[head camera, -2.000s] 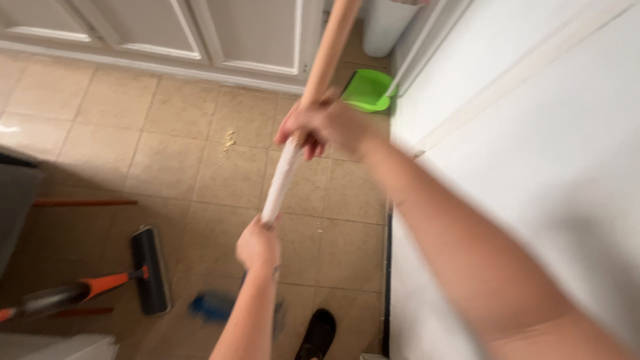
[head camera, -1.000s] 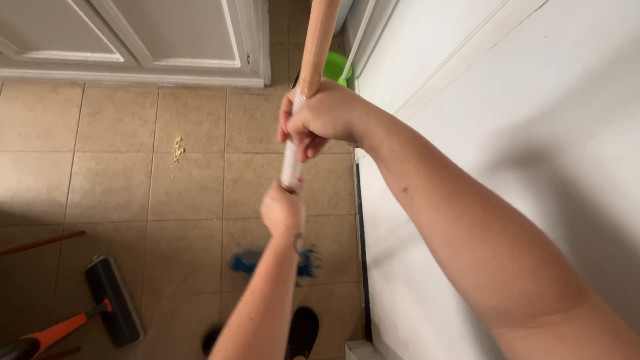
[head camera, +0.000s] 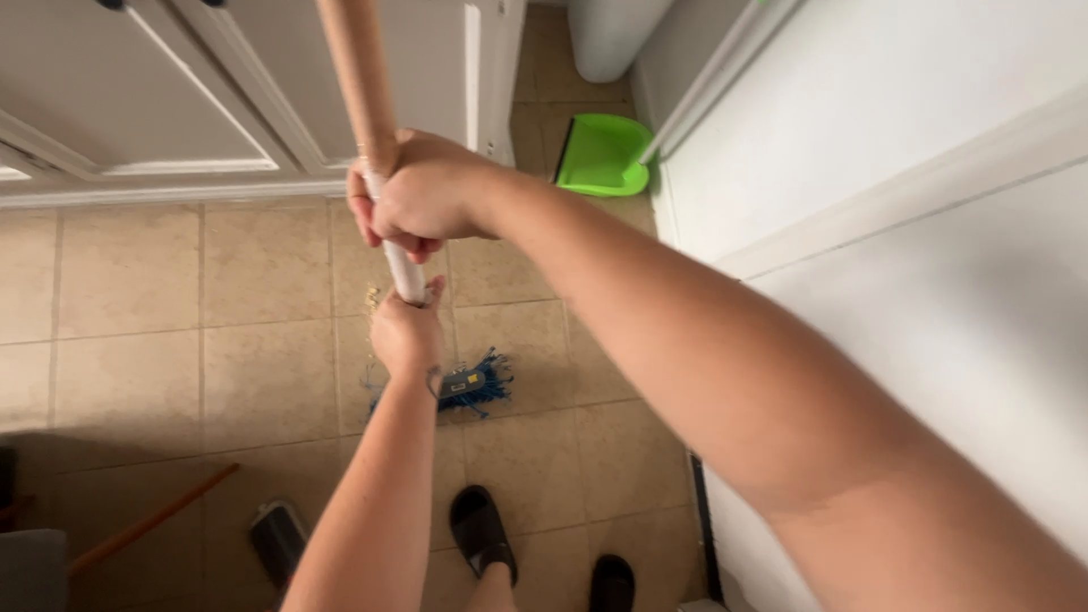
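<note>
A broom handle, wooden-coloured above and white lower down, runs from the top edge toward the floor. Around the point where wood colour meets white, my right hand is closed. Lower on the white part, my left hand grips the same handle. The broom head, with blue bristles and a grey cap, is at the floor beyond my left wrist, which partly hides it. Pale crumbs lie on the tiles just beside my left hand.
A green dustpan with a pale handle stands by the wall, below a white bin. White cabinets line the far side. At lower left are an orange-brown pole and a dark floor-cleaner head. My feet wear black slides.
The blue broom head has moved across the floor toward the crumbs, which were well away from it one second ago. Both hands keep hold of the handle. The view has shifted.
</note>
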